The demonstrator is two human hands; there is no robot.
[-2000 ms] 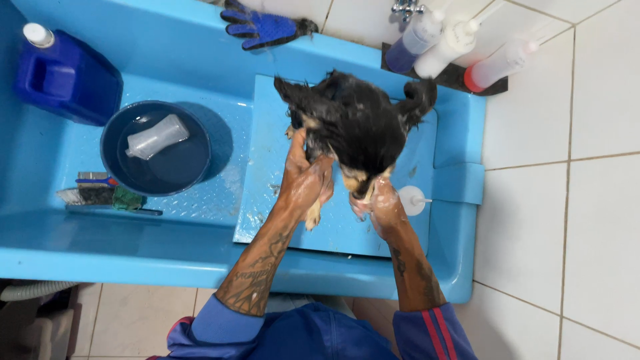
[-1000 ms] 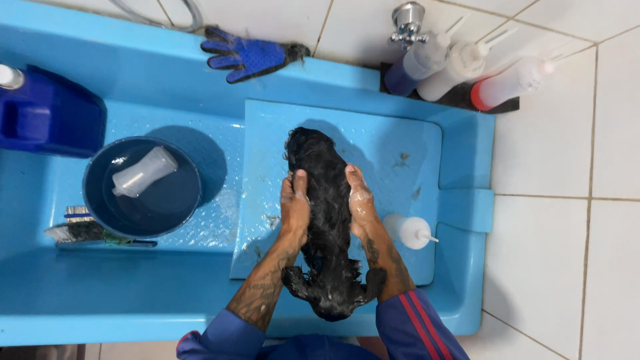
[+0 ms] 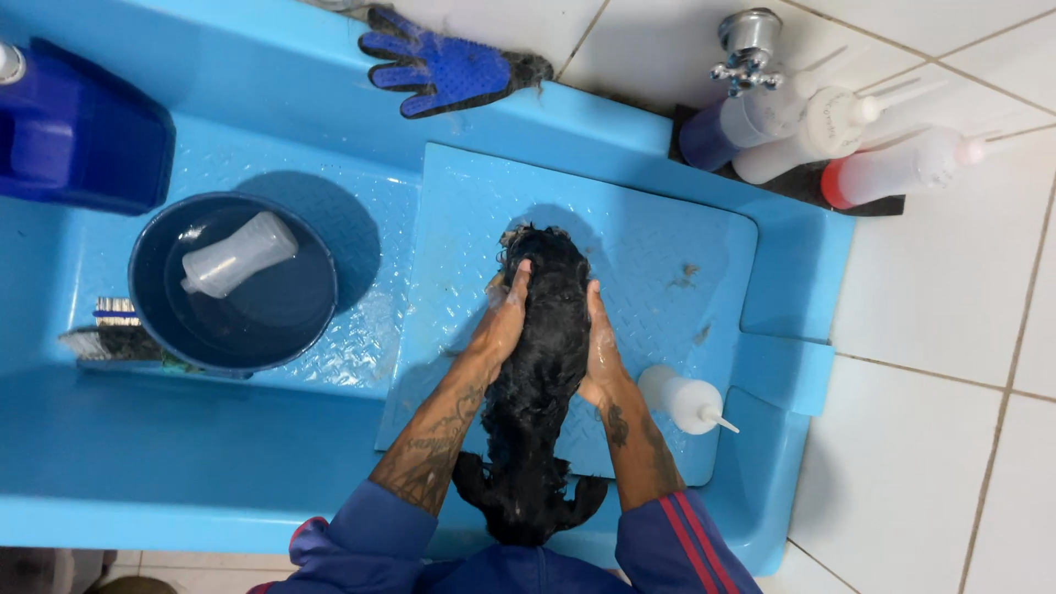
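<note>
A wet, black-coated dog (image 3: pixel 540 355) stands on the raised blue panel (image 3: pixel 660 239) of a tub, its head and ears at the near rim by my torso. My left hand (image 3: pixel 502 326) grips the dog's left-of-view flank, thumb up on its back. Against the opposite flank lies my right hand (image 3: pixel 602 351), fingers extended along the fur; its palm side is partly hidden. Just right of my right wrist, a white squeeze bottle (image 3: pixel 691 404) with a nozzle rests on the panel.
A round dark blue basin (image 3: pixel 247 338) holds a translucent bottle (image 3: pixel 239 254). Beside it are a brush (image 3: pixel 111 342) and a blue jug (image 3: pixel 78 128). On the back rim lie a grooming glove (image 3: pixel 454 70) and several squeeze bottles (image 3: pixel 899 169), near a chrome tap (image 3: pixel 749 49).
Two seconds ago the dog was higher on the panel, with my hands at its near end. It now extends to the near rim, and my hands are along its sides.
</note>
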